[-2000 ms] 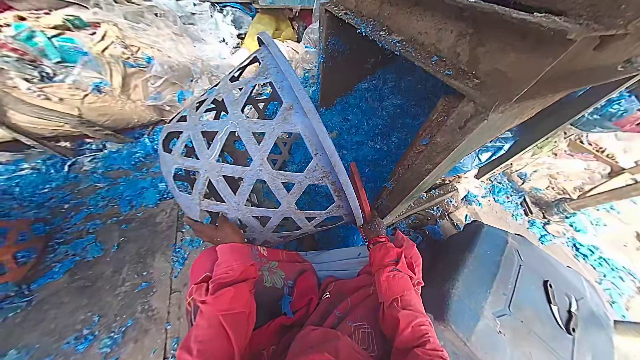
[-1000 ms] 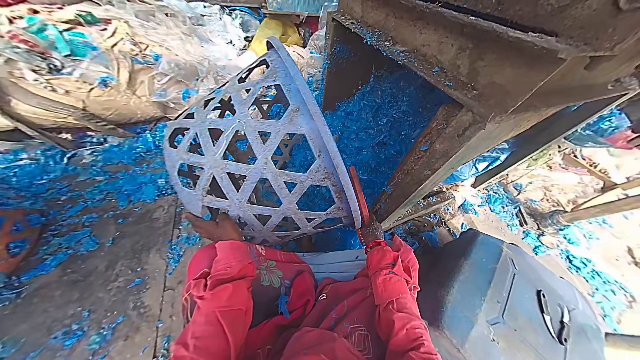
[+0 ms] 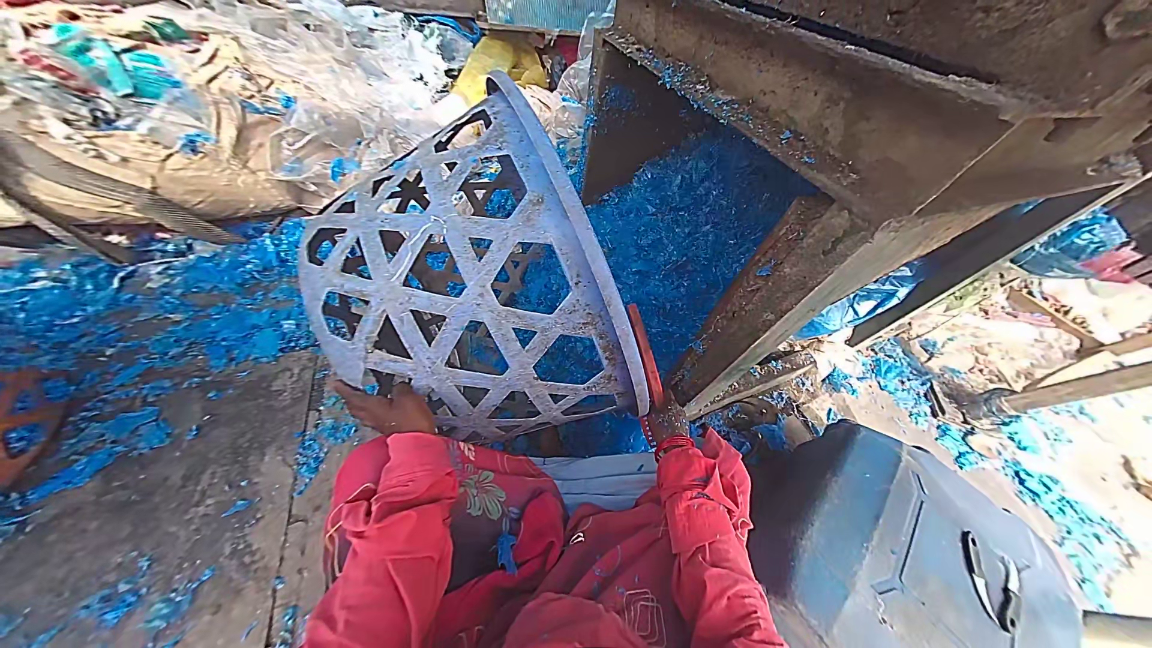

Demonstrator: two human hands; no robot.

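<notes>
A pale grey-purple plastic lattice basket (image 3: 468, 270) lies tipped on its side, its mouth facing right toward a heap of blue plastic shreds (image 3: 693, 243) under a metal chute. My left hand (image 3: 387, 408) grips the lower left of the basket near its base. At the lower end of the rim is my right hand (image 3: 668, 421), holding a flat red piece (image 3: 646, 355) upright beside the rim. What the red piece belongs to cannot be told. Most of the basket's inside is hidden.
The rusty metal machine frame (image 3: 837, 135) stands at the upper right, with a slanting leg near my right hand. A dark hard plastic case (image 3: 909, 540) sits at the lower right. Plastic waste (image 3: 360, 99) lies at the upper left, and an orange lattice item (image 3: 27, 423) at the left edge.
</notes>
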